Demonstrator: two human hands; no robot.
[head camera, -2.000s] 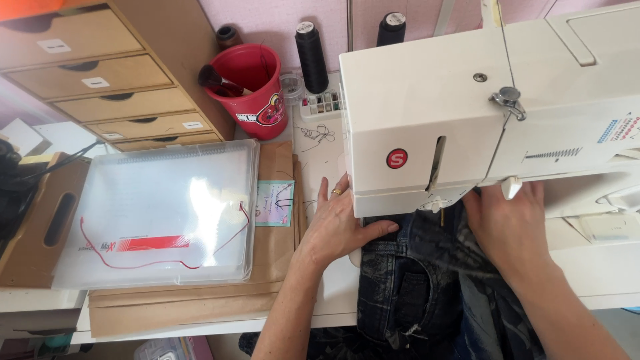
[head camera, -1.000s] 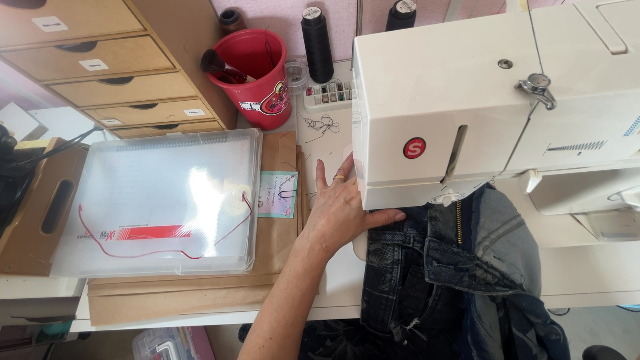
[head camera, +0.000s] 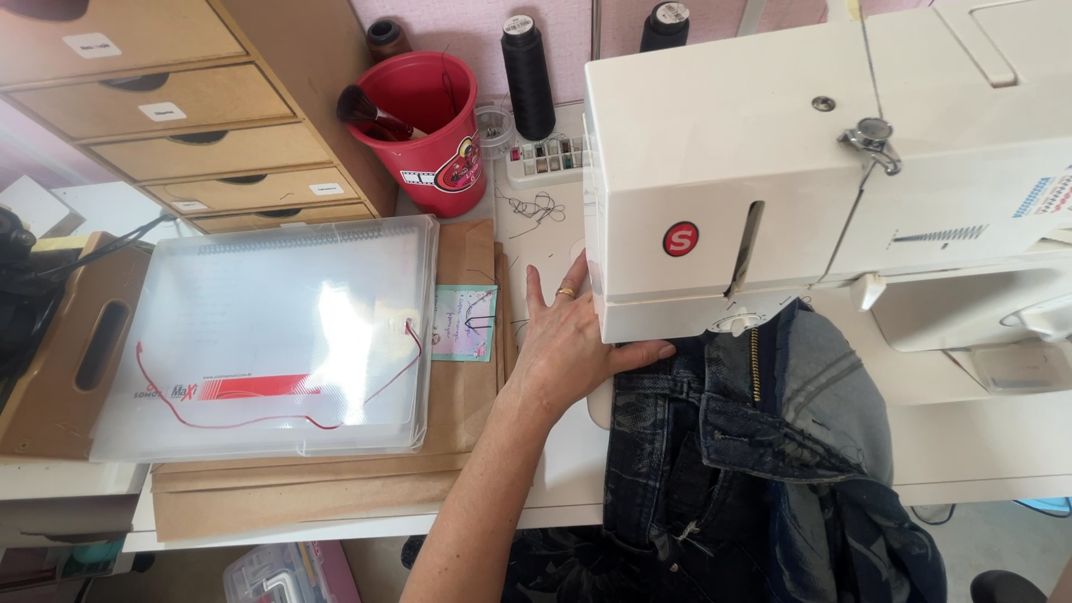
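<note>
Dark denim jeans (head camera: 754, 452) lie under the head of a white sewing machine (head camera: 695, 193) and hang over the table's front edge. Their brass zipper (head camera: 756, 364) and grey inner side show. My left hand (head camera: 569, 352), with a ring on one finger, rests flat at the left of the machine head. Its thumb lies on the jeans' waistband and its fingers are spread, some partly behind the machine. The needle and presser foot are hidden by the machine head. My right hand is out of view; only a bit of skin shows at the lower right edge.
Left of my hand, a clear plastic folder (head camera: 276, 335) lies on brown paper (head camera: 335, 494). Behind are a red cup (head camera: 427, 134) with a brush, a black thread cone (head camera: 528, 79), a bobbin tray (head camera: 544, 159) and a drawer cabinet (head camera: 193, 100). Loose thread (head camera: 540, 209) lies nearby.
My right hand, on the jeans beneath the machine two seconds ago, has left the view. The jeans' front flap now lies spread, with zipper and grey inside showing. My left hand stays beside the machine head.
</note>
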